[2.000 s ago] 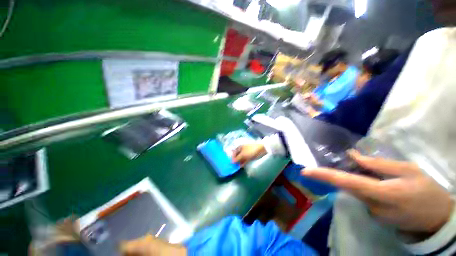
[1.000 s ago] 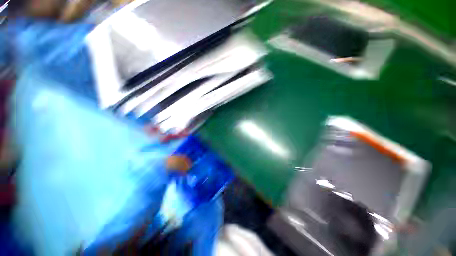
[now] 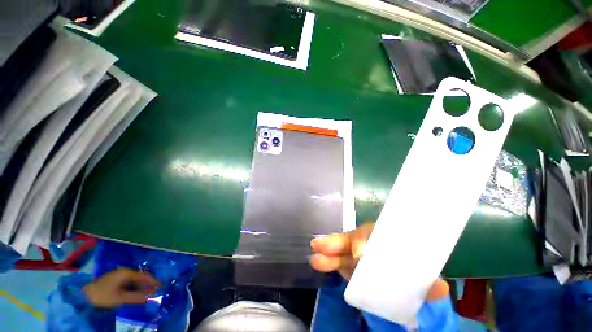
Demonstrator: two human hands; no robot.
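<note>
A dark grey tablet (image 3: 298, 175) lies on a white foam sheet (image 3: 348, 194). Its camera bump (image 3: 269, 141) is at the top left, and an orange strip (image 3: 309, 130) lies along its top edge. Clear film (image 3: 276, 269) overhangs the bench edge. My right hand (image 3: 343, 249) holds a long white backing strip (image 3: 415, 214) with round holes, raised and tilted beside the tablet. Part of the hand is hidden behind it. What seems my left hand (image 3: 123, 287) is low left, below the bench edge, empty with fingers loosely apart.
Foam sheets and tablets are fanned at left (image 3: 61, 104). More tablets lie at the back (image 3: 243, 27) and back right (image 3: 425, 65). A clear plastic bag (image 3: 509, 185) is behind the strip, with blue showing through a hole. Another pile (image 3: 561, 207) stands at far right.
The view has swung back from the left and now faces the tablet squarely. The white holed strip is now raised in my right hand. The earlier frames are blurred.
</note>
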